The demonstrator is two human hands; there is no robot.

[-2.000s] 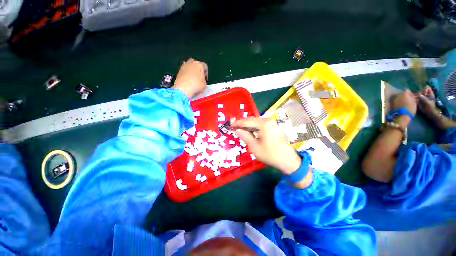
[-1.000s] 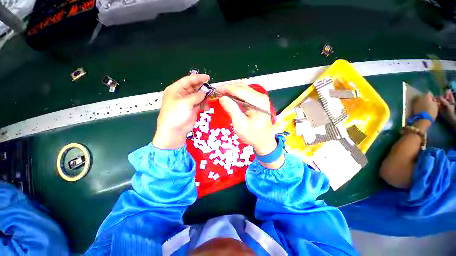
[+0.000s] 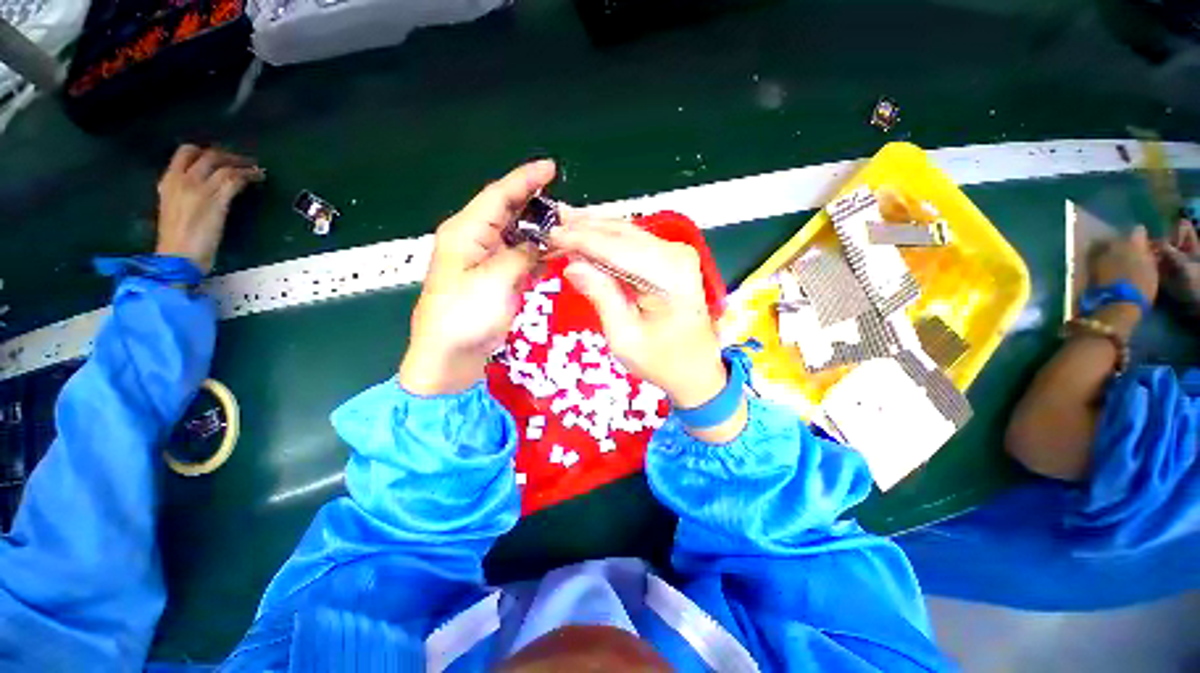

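My left hand (image 3: 463, 289) holds a small dark electronic module (image 3: 533, 221) between thumb and fingers, above the far edge of the red tray (image 3: 691, 243). My right hand (image 3: 648, 305) is close beside it, shut on thin grey tweezers (image 3: 612, 272), with the fingertips at the module. The tweezers' tip is hidden or too small to tell. Many small white pieces (image 3: 586, 381) lie scattered in the red tray under my hands.
A yellow tray (image 3: 1007, 283) with striped and white sheets stands right. Modules lie on the green belt (image 3: 632, 118) beyond the white strip. Another person's hand (image 3: 198, 204) reaches over the belt at left, the arm partly over a tape roll (image 3: 226, 434). A neighbour's hands work far right.
My left hand came back from the belt and now holds a module up near my right hand. Another person's arm has come in at left. In the last second my hands moved little.
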